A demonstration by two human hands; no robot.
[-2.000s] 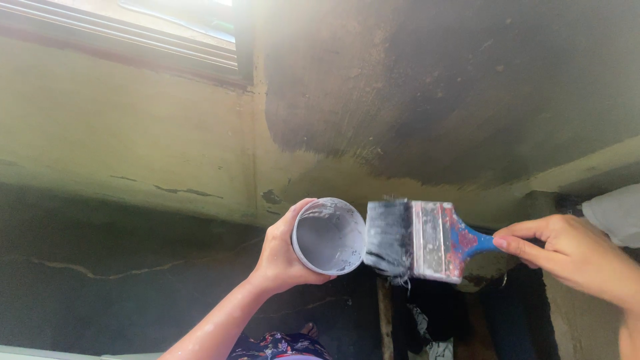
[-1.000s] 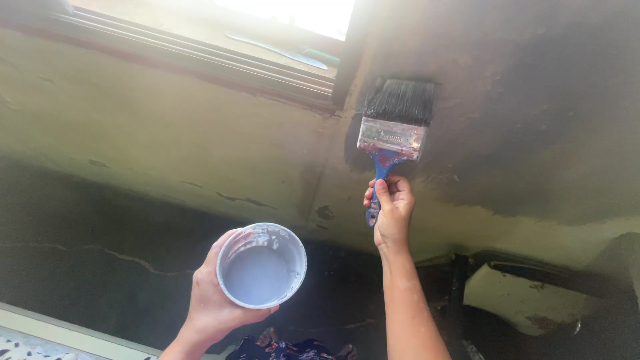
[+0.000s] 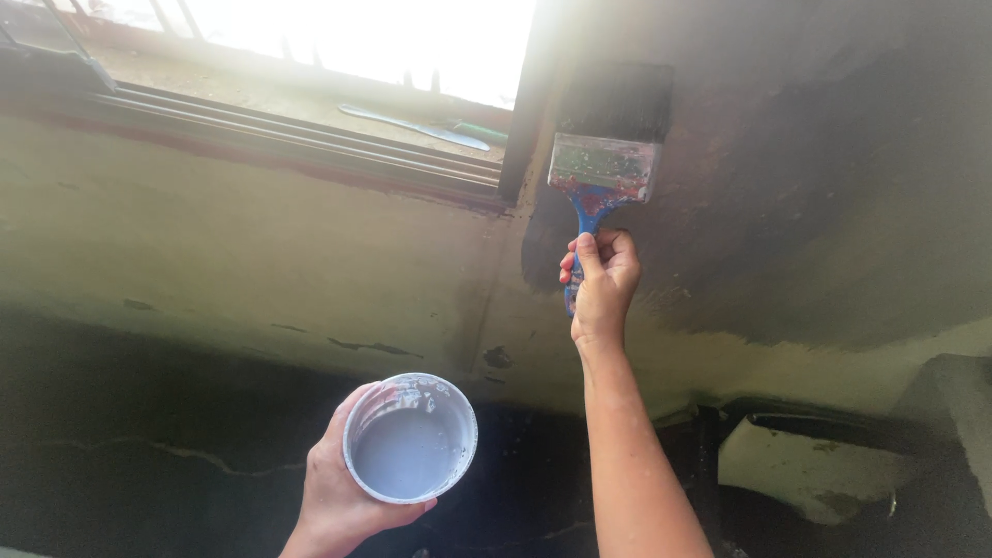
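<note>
In the head view, my right hand grips the blue handle of a wide, paint-spattered paintbrush. Its dark bristles point up the wall, on a dark grey painted patch just right of the window frame; whether they press on it is hard to tell. Lower down, my left hand holds a round white plastic tub from its left side, mouth turned to the camera. Thin grey paint lies in the tub, with smears on its inner wall.
A bright window with a dark metal frame is at the upper left. On its sill lie a table knife and a green object. Below, the wall turns dark and shows a pale crack. A pale, curved piece is at the lower right.
Two seconds ago the brush was beside the tub's rim, at its right; by one second ago it was up at the wall near the window frame. Since then its bristles have stayed near the frame.
</note>
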